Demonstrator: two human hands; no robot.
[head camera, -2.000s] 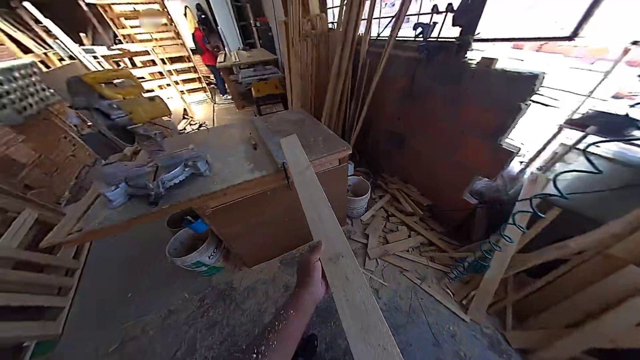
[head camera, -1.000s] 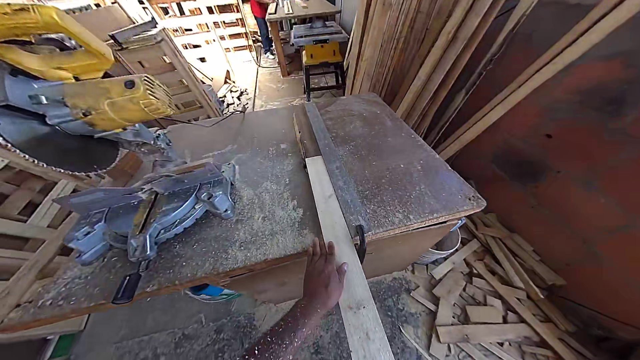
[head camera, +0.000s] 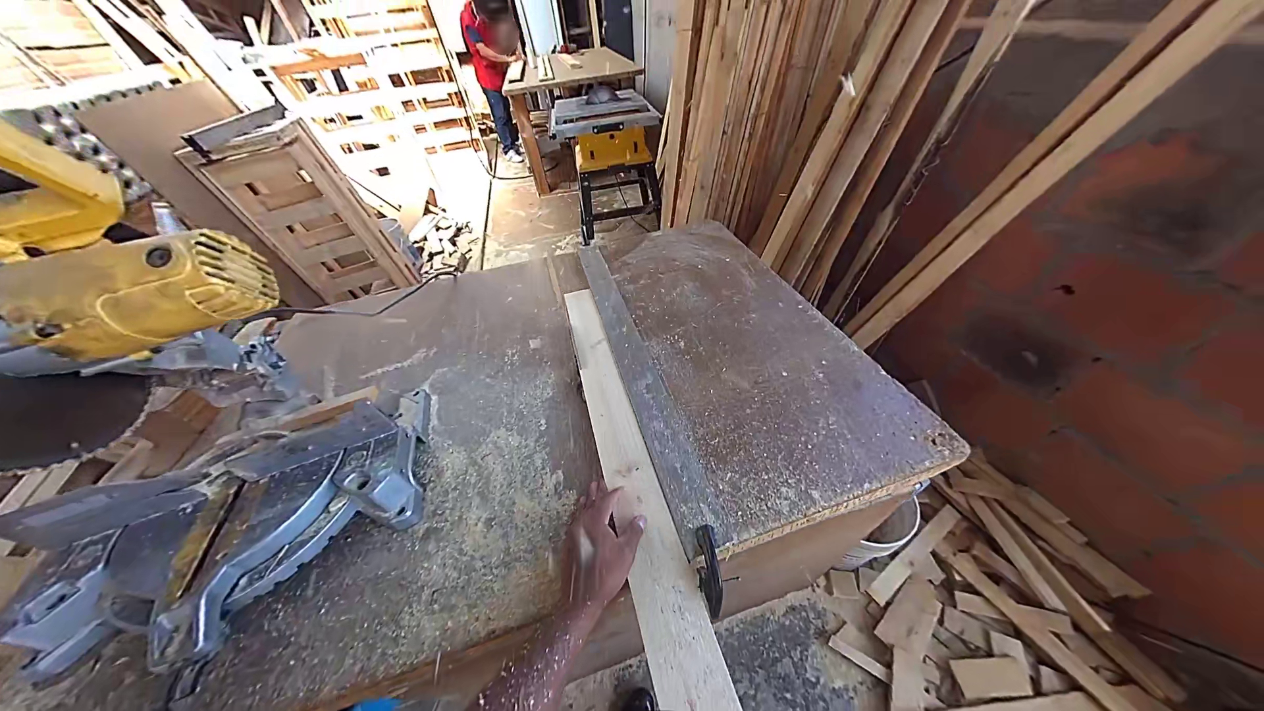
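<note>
My left hand (head camera: 602, 543) rests on a long pale wooden board (head camera: 637, 494), thumb on its top face and fingers at its left edge. The board lies on a dusty table saw bench (head camera: 790, 375), along the left side of a metal rip fence (head camera: 647, 390), and its near end runs out of view at the bottom. A black clamp lever (head camera: 709, 573) sits at the fence's near end. Sawdust covers the bench top around the board. No saw blade shows beside the board. My right hand is not in view.
At left, a yellow miter saw (head camera: 138, 291) stands raised above its metal base (head camera: 296, 523). Offcuts (head camera: 918, 612) litter the floor at right. Tall planks (head camera: 780, 128) lean behind the bench. A person (head camera: 494, 69) stands at a far table near another table saw (head camera: 607, 128).
The board has come down onto the bench and slid forward along the fence, its far end now nearer the fence's far end. My left hand stays at the board. The view has moved closer.
</note>
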